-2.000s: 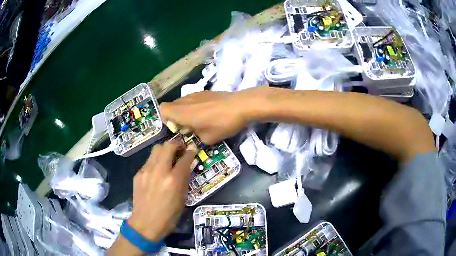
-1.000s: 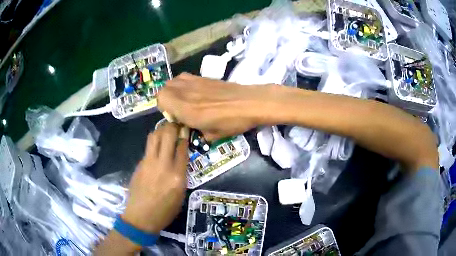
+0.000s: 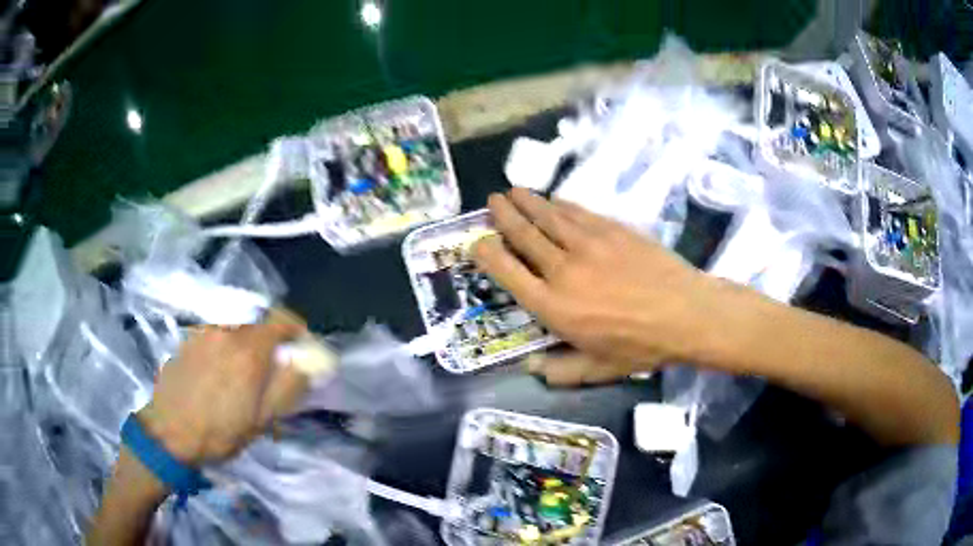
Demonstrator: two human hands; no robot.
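Note:
An open white socket housing (image 3: 496, 343) with a board, dark wires and metal strips lies tilted on the black bench. My right hand (image 3: 597, 279) spans its right side, fingers over the top edge and thumb by the lower edge, hiding that part. A short white lead leaves its lower left. My left hand (image 3: 219, 389), with a blue wrist band, is blurred at the left among clear bags and white cords. Its fingers are curled beside a blurred clear bag (image 3: 379, 373); whether it grips the bag is unclear.
Another open housing (image 3: 386, 171) sits up-left by the belt rail (image 3: 512, 107). One more (image 3: 530, 480) lies nearest me, with another cut off at the bottom edge. Bagged cords (image 3: 629, 144) and several open units (image 3: 816, 128) are at upper right. The green belt (image 3: 267, 85) runs behind.
My left hand has left the middle housing and moved down-left to the bags. My right hand has spread over the housing's right side. A blurred bag now shows left of the housing. The view has shifted.

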